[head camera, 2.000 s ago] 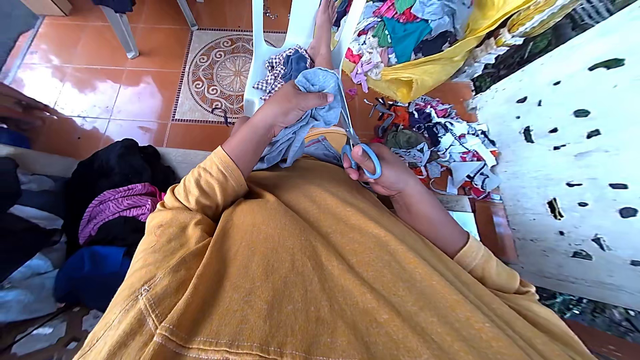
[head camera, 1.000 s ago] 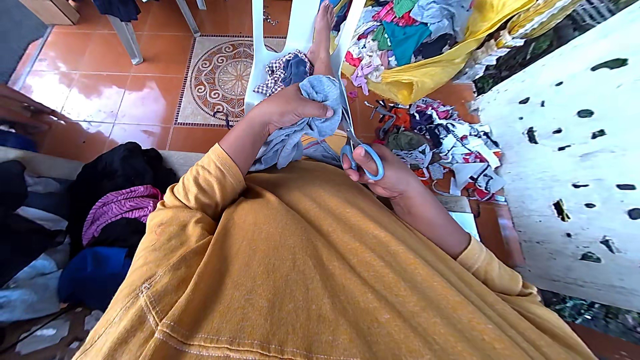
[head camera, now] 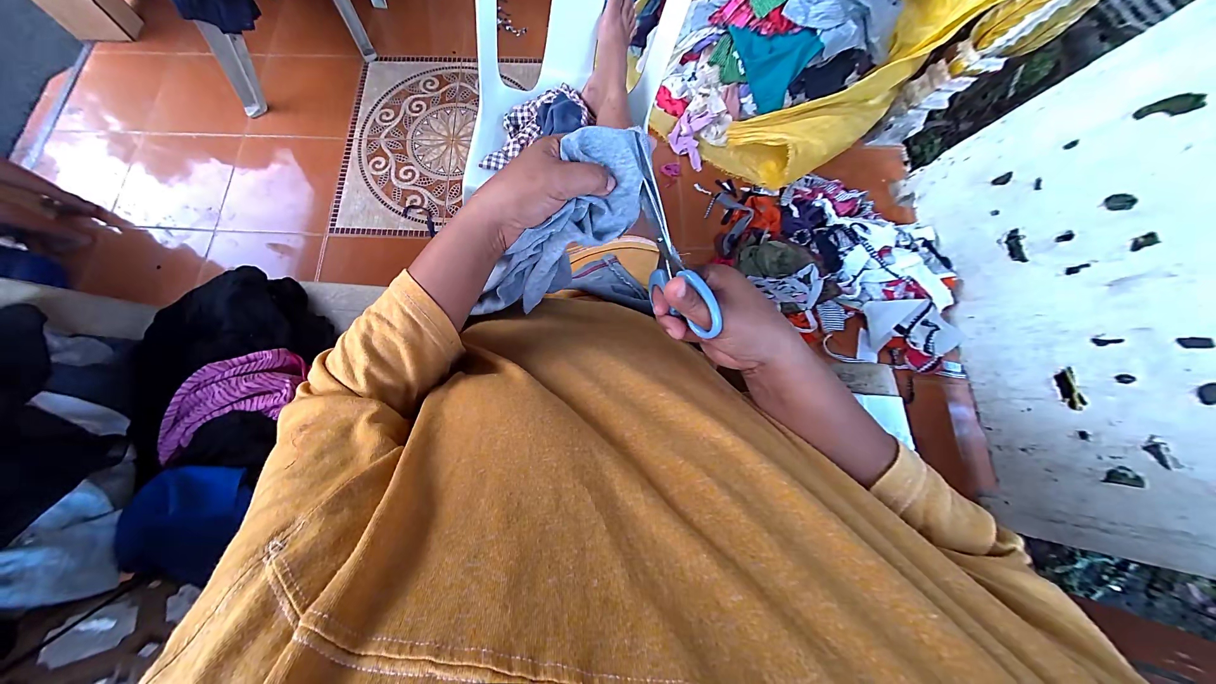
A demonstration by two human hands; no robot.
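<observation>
A bunched grey fabric piece (head camera: 608, 180) is gripped in my left hand (head camera: 546, 190), its loose part hanging down over my lap. My right hand (head camera: 736, 318) has its fingers through the blue handles of a pair of scissors (head camera: 701, 302). The scissor blades point up and away, along the right edge of the grey fabric; whether they touch it I cannot tell. Just beyond my left hand, a checkered and dark blue cloth (head camera: 541, 119) lies on a white plastic chair (head camera: 486, 133), beside a bare foot and lower leg.
Colourful scraps fill a yellow sack (head camera: 807, 142) at the upper right. A heap of cut scraps (head camera: 855, 256) lies on the tiled floor, beside a white holed panel (head camera: 1073, 285). Dark clothes and a pink striped cloth (head camera: 228, 394) are piled at left. Another person's hand (head camera: 57, 204) shows at the left edge.
The grey fabric in my left hand has shifted and is bunched differently beside the blades. My right hand stays in nearly the same place with the scissors.
</observation>
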